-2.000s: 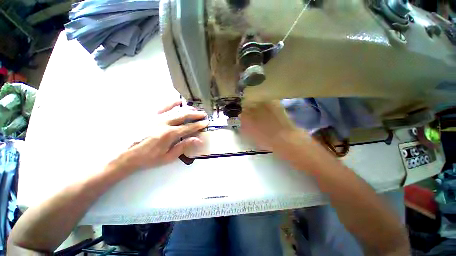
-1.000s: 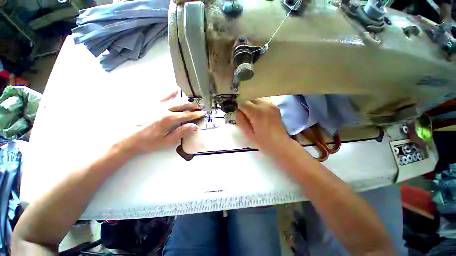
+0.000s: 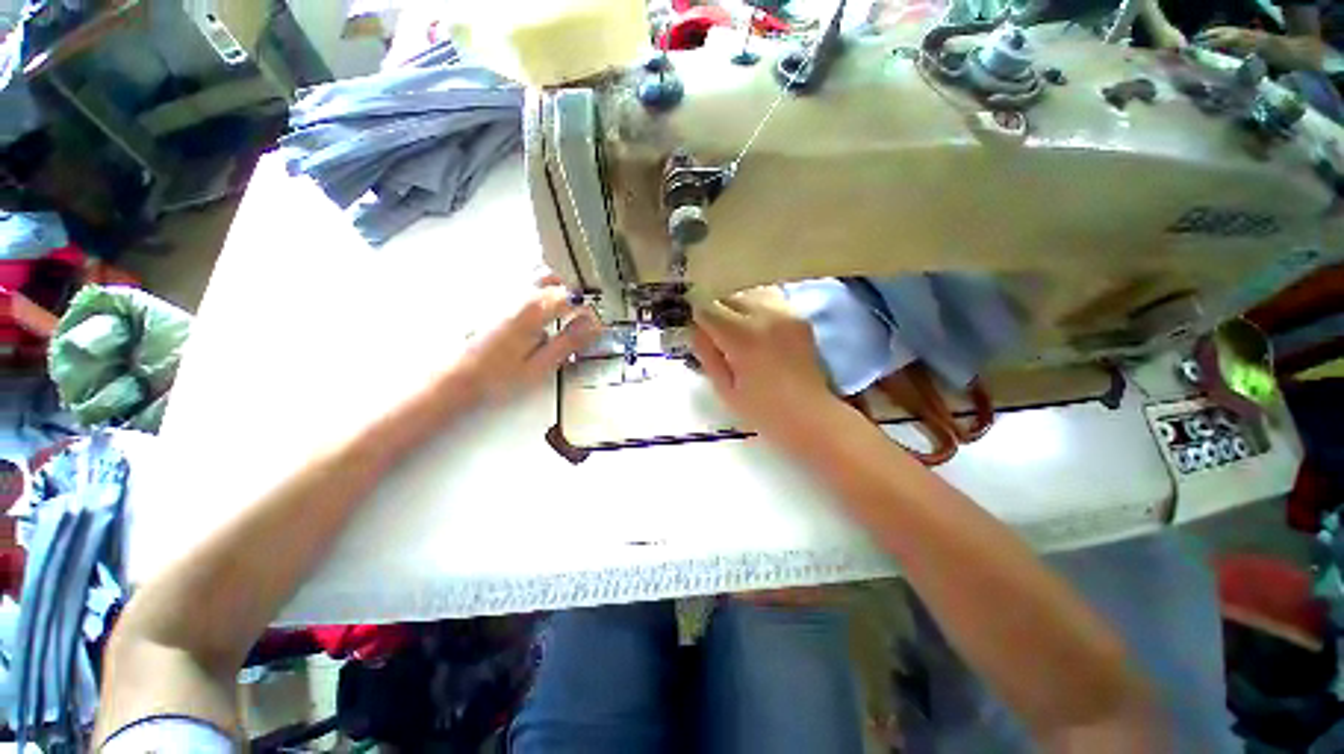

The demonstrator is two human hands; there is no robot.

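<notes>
The cream sewing machine (image 3: 943,177) stands across the table, its presser foot and needle (image 3: 634,351) between my hands. My left hand (image 3: 534,346) lies just left of the foot, fingers bent beside it; whether it holds cloth cannot be told. My right hand (image 3: 759,351) is just right of the foot under the arm, fingers curled; what is under them is hidden. A grey-blue garment panel (image 3: 855,336) lies bunched under the arm, right of my right hand. Orange-handled scissors (image 3: 932,416) lie beside it.
A stack of cut grey strips (image 3: 420,130) lies at the table's far left. A ruler (image 3: 560,585) runs along the near edge. The control panel (image 3: 1209,439) is at the right end. Grey-blue strips (image 3: 67,575) hang left of the table, below a green bundle (image 3: 121,354). A spare panel (image 3: 1128,604) is at lower right.
The view has tilted up and shows more behind the machine. My left hand's fingers are more bent and drawn together by the foot. My right hand stays beside the foot.
</notes>
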